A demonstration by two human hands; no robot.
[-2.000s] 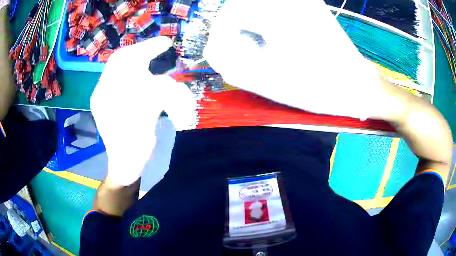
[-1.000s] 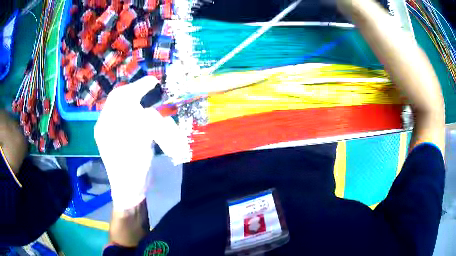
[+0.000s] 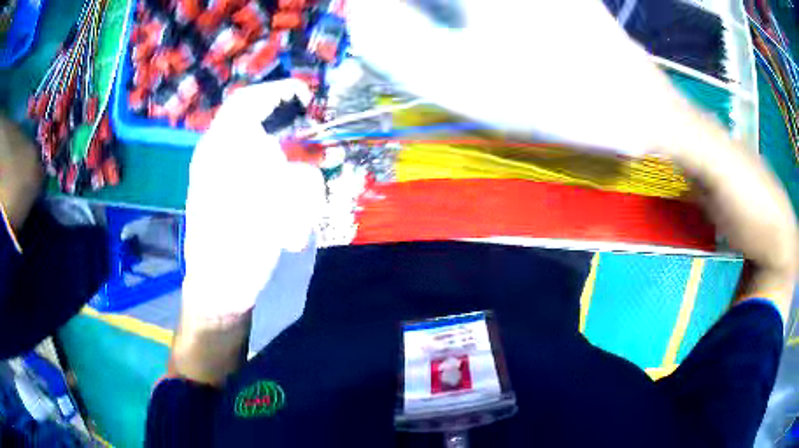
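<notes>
My left hand, in an overexposed white glove, is shut on a red-and-black connector housing at its fingertips. A few thin strands, one blue and one pale, run right from the housing. My right hand, also in a white glove, is blurred over the upper middle, above the wires; its fingers and any grip cannot be made out. Red wires lie nearest my body, with yellow wires beyond them. Silvery crimp terminals show at their left ends, beside my left hand.
A blue bin heaped with loose connectors stands upper left. Multicoloured harnesses lie left of it. Dark wires show upper right, more strands at the right edge. Another person's dark sleeve is at the left, by a blue crate.
My right hand was mostly out of view at the top a second ago and has come back over the wires. My left hand still holds the housing. The camera view has shifted.
</notes>
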